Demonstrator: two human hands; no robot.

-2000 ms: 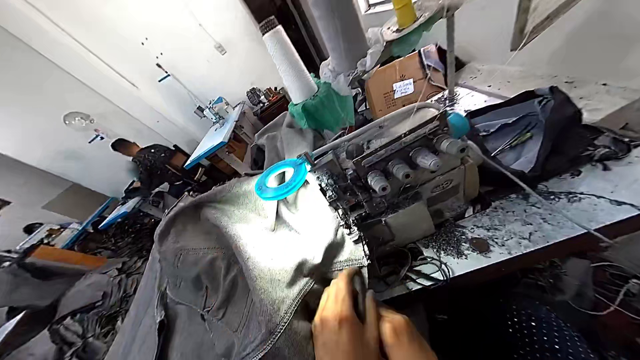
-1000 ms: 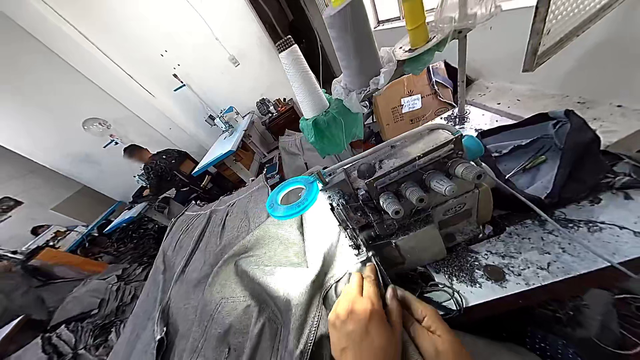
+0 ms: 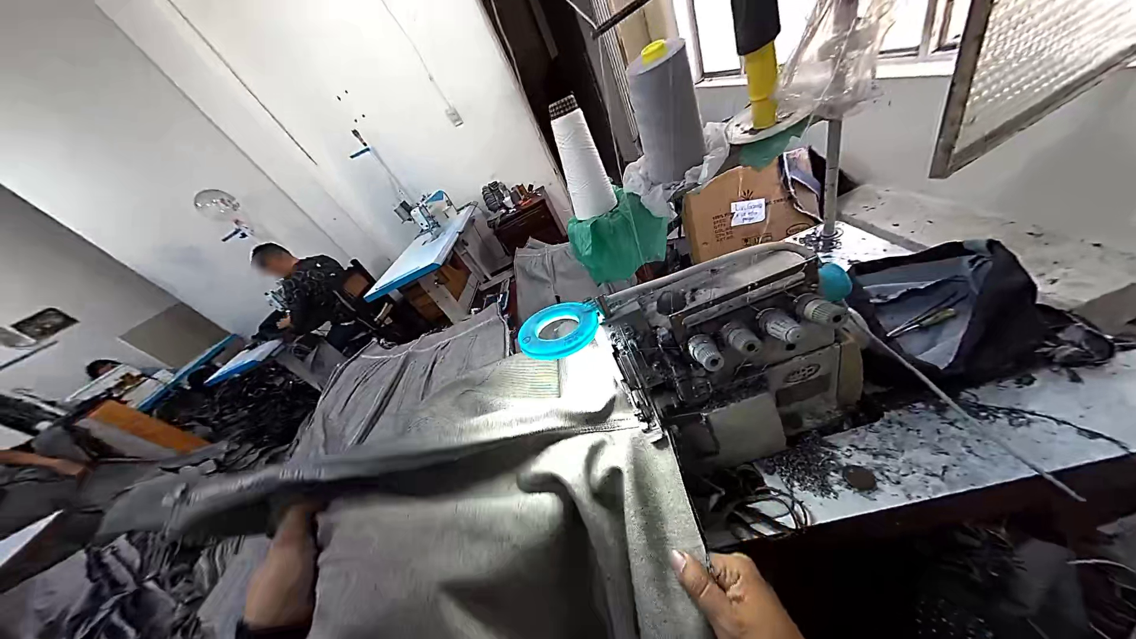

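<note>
Grey denim fabric [image 3: 497, 550] spreads from the overlock sewing machine [image 3: 745, 346] down toward me, one edge lying at the needle area. My right hand [image 3: 741, 595] pinches the fabric's right edge between thumb and fingers, below the machine. At the lower left, my left hand [image 3: 297, 515] reaches under a raised fold; its fingers are hidden by the cloth, so its grip cannot be seen. A blue ring-shaped lamp [image 3: 559, 330] shines on the cloth beside the machine head.
Thread cones [image 3: 584, 160], a cardboard box [image 3: 741, 213] and a metal thread stand [image 3: 832, 177] rise behind the machine. Dark lint litters the worktable [image 3: 923, 457]. A dark cloth [image 3: 958, 311] holds slender tools at right. Another person [image 3: 311, 293] sits at a far table.
Both hands were together near the needle area; now the left is far to the left under the fabric and the right lower along its edge. The cloth is spread wider and partly lifted.
</note>
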